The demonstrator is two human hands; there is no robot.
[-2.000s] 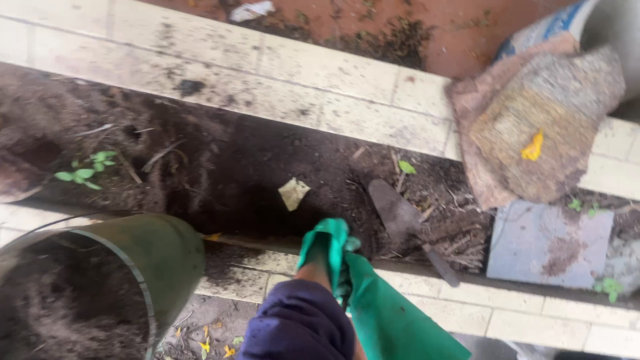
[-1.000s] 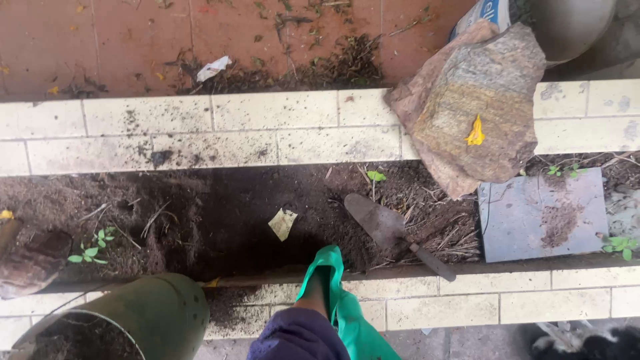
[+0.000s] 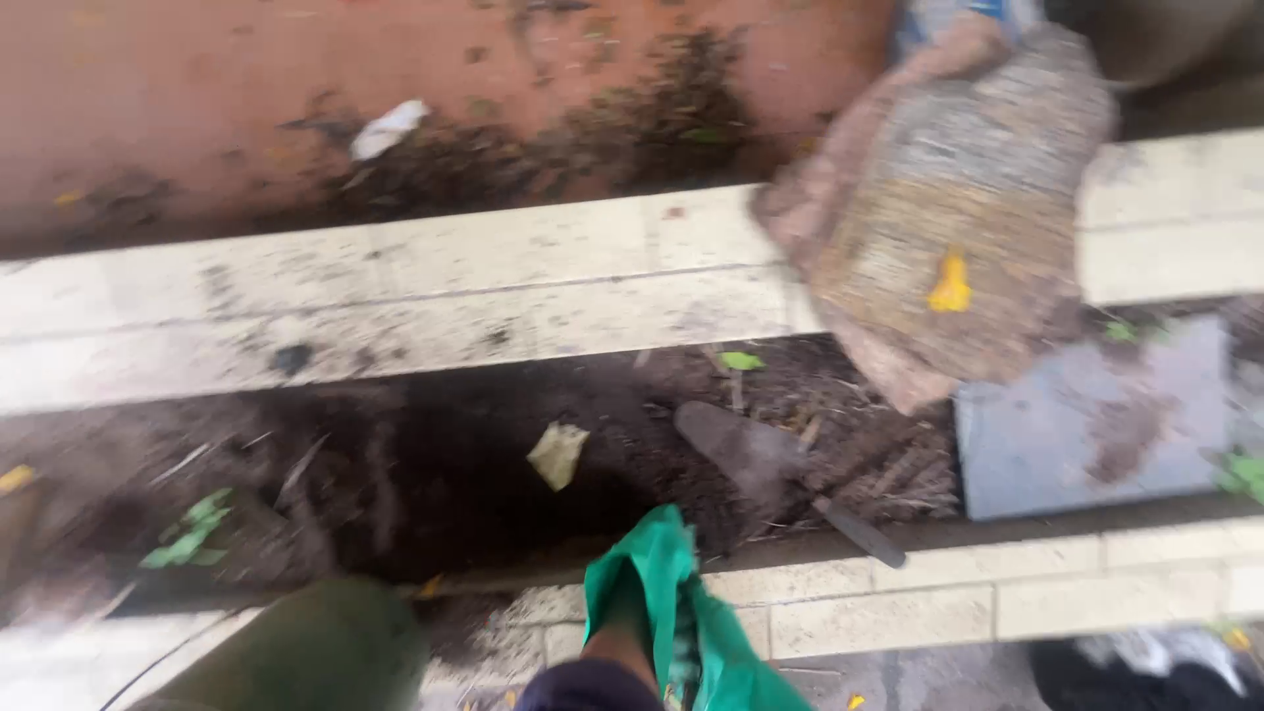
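Observation:
At the bottom centre, a bare forearm with a dark blue sleeve enters loose green material, probably a glove. It hides what seems to be my left hand (image 3: 647, 563), so its fingers cannot be made out. More green material (image 3: 746, 657) hangs to the right, beside a dark textured patch; whether my right hand is inside it cannot be told. Just beyond, a pale scrap (image 3: 559, 454) lies in the dark soil (image 3: 444, 474) of a narrow planter. A trowel (image 3: 741, 449) rests on soil and roots to the right, its handle towards the near edge, touched by neither hand.
Cream-tiled ledges (image 3: 553, 296) border the planter. A large flat stone (image 3: 958, 207) with a yellow petal leans over the far ledge, beside a grey tile (image 3: 1027, 444). A green bucket (image 3: 316, 642) stands lower left. Small green plants (image 3: 193, 533) grow at left. Something black and white (image 3: 1145, 671) lies lower right.
The view has shifted and tilted. The green material, spread wide towards the lower right two seconds ago, now hangs closer to the forearm. The trowel, pale scrap and stone keep their places.

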